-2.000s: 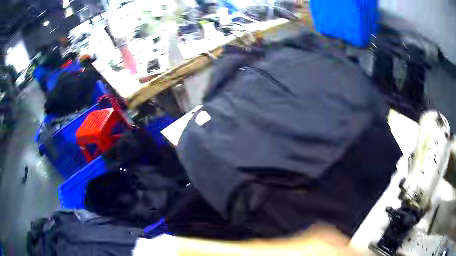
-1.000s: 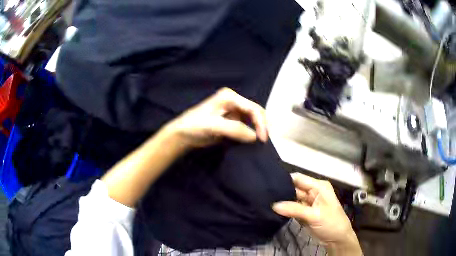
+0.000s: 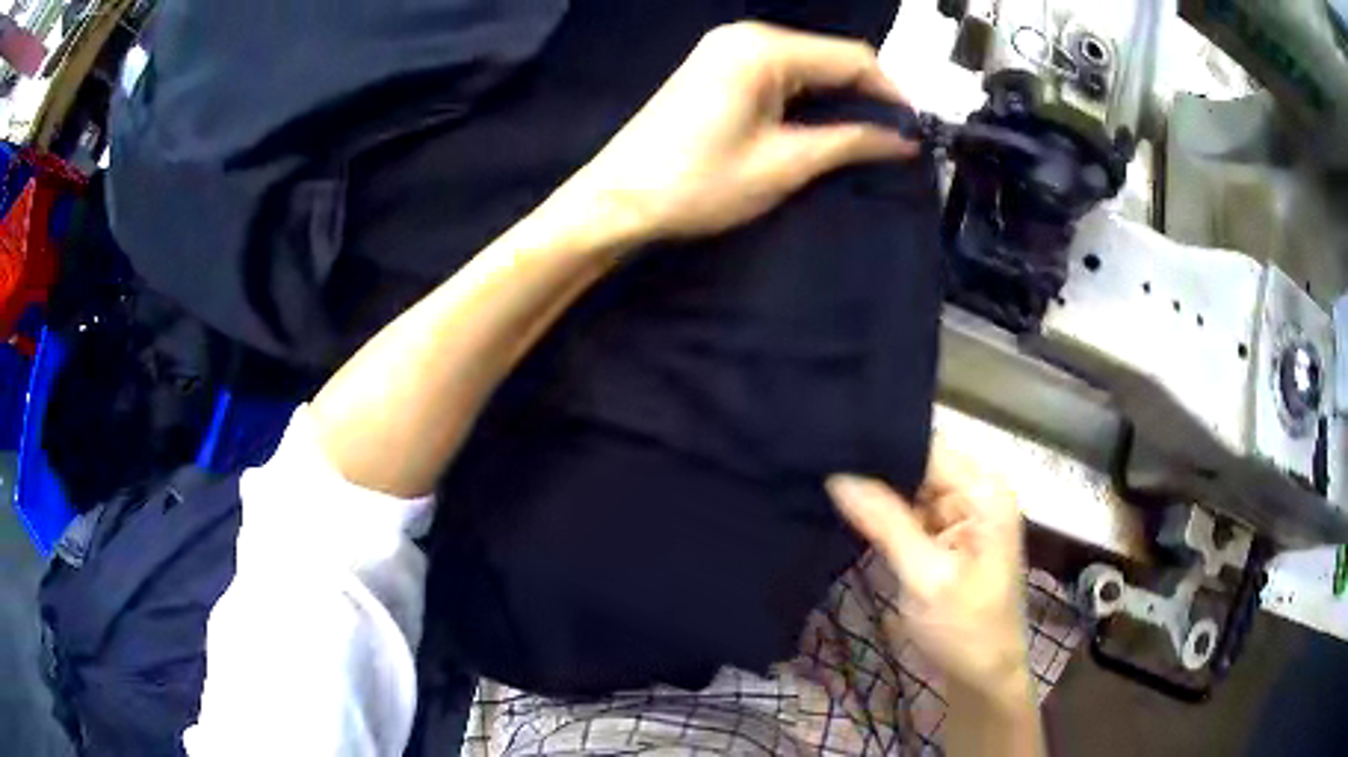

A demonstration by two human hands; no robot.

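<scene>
A dark garment panel (image 3: 724,385) hangs from the machine side down over my lap, its right edge running nearly straight between my hands. My left hand (image 3: 754,133) pinches the panel's upper corner beside the black presser foot and needle area (image 3: 1020,207). My right hand (image 3: 946,555) holds the same edge lower down, thumb on top of the cloth and fingers behind it; it is slightly blurred. The fingers under the cloth are hidden.
The pale machine arm (image 3: 1183,303) with a round dial is at right. A silver linkage bracket (image 3: 1153,603) sits below it. A heap of dark garments (image 3: 311,133) is at upper left. A blue bin (image 3: 48,444) and a red stool-like object (image 3: 30,244) are at far left.
My left hand has moved up and right with the cloth corner, from in front of the machine to beside the needle area. The edge is straighter. My right hand has moved slightly right.
</scene>
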